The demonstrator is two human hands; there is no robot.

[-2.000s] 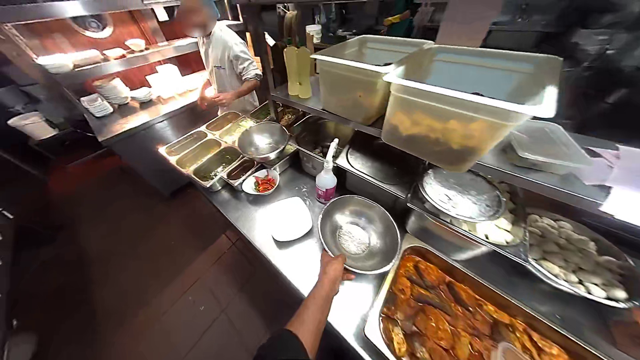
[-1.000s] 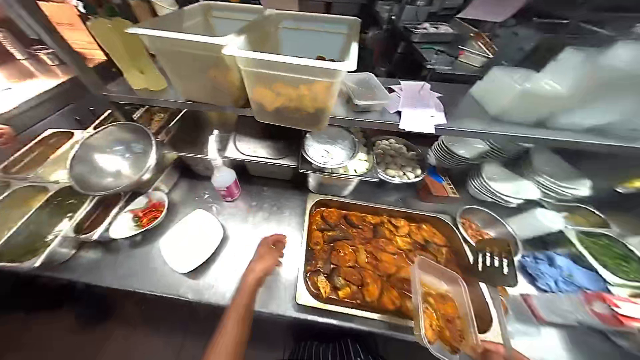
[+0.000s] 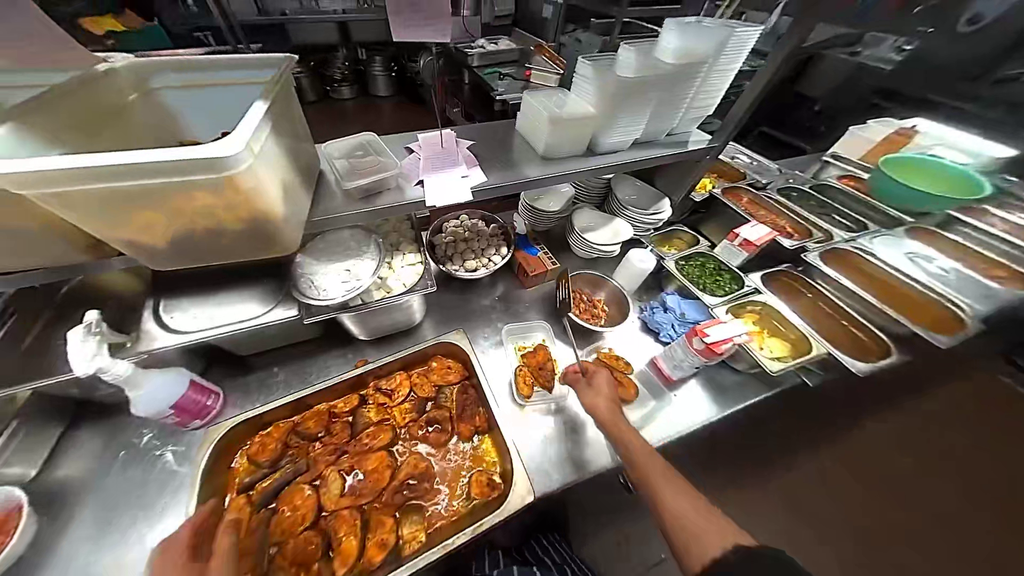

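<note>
A deep steel tray of sauced, orange-red slices, apparently fish, lies on the steel counter. My left hand, blurred, is over the tray's front left part; its grip is unclear. To the right of the tray, my right hand grips the handle of a slotted metal spatula, its blade pointing away from me beside a steel bowl of reddish pieces. Sauced pieces lie in a clear plastic tub at that hand's left. Partly behind the hand is another clear container with sauced pieces.
A spray bottle stands left of the tray. Behind are a bowl of mushrooms and stacked white dishes. Blue cloth or gloves, a red-and-white carton and food pans are at the right. A shelf with large tubs overhangs the back.
The plastic tub that my right hand held over the tray's right side now rests on the counter. That hand has taken hold of the spatula. The view has swung right.
</note>
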